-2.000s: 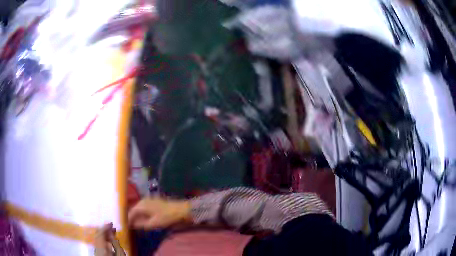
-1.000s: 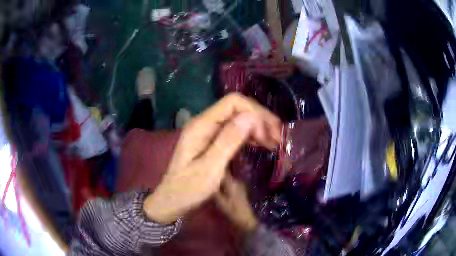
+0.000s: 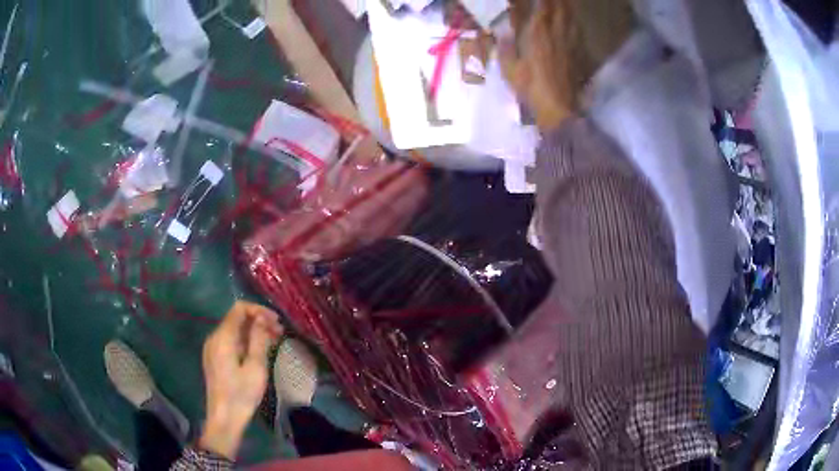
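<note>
A stack of clear bags with red edges [image 3: 368,340] lies low in front of me, glossy and slanting. My left hand [image 3: 237,363] is at its left, over the floor, with its fingers curled together and nothing visible in them. My right arm reaches up past the right side of the stack. My right hand [image 3: 550,60] is blurred at the top edge, beside pale grey boards or sheets [image 3: 644,101]. Its fingertips are unclear, so I cannot tell whether it holds anything.
White offcuts with a pink-red strip [image 3: 428,87] lie left of my right hand. The green floor [image 3: 101,285] is littered with red strips, tags [image 3: 179,230] and paper scraps. My shoes [image 3: 294,368] show at the bottom. A shiny clear plastic sheet [image 3: 805,212] hangs at the far right.
The view has swung away from the white table to the bags and boards. My right hand has moved up beside the boards. My left hand is now lower left.
</note>
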